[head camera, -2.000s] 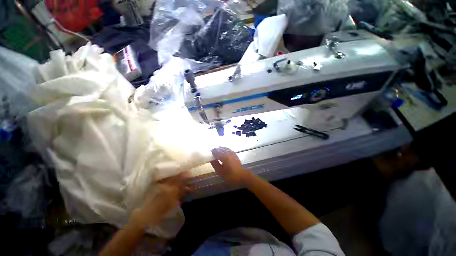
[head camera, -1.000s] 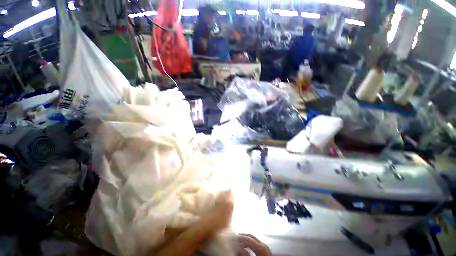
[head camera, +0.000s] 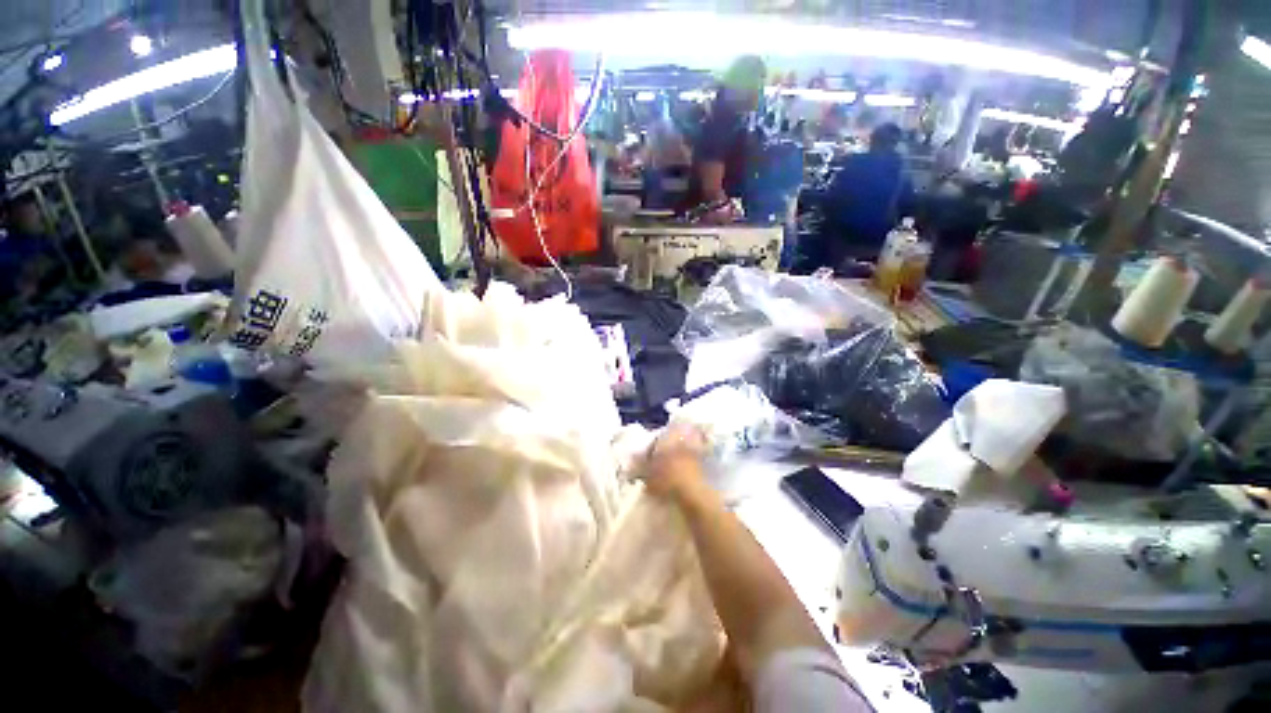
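Note:
Cream-white cloth (head camera: 488, 515) is heaped high in front of me, left of the sewing machine (head camera: 1059, 578). My right hand (head camera: 675, 463) reaches across to the heap's upper right edge, beside crumpled clear plastic. Its fingers touch the cloth edge, but blur hides whether they grip it. The forearm comes from the bottom, with a white sleeve. My left hand is not in view. Small dark labels (head camera: 969, 683) lie at the bottom edge, partly hidden by the machine's needle end.
A dark flat object (head camera: 822, 502) lies behind the machine head. Plastic bags (head camera: 836, 355) and a white cloth cover (head camera: 990, 425) are behind. A white printed bag (head camera: 314, 251) hangs at left, a red bag (head camera: 547, 167) farther back. Thread cones (head camera: 1157, 300) stand right. People are in the background.
The view has swung up and left, so the machine sits lower right. My right hand has moved from the machine's front edge to the heap's far side. My left hand has left view.

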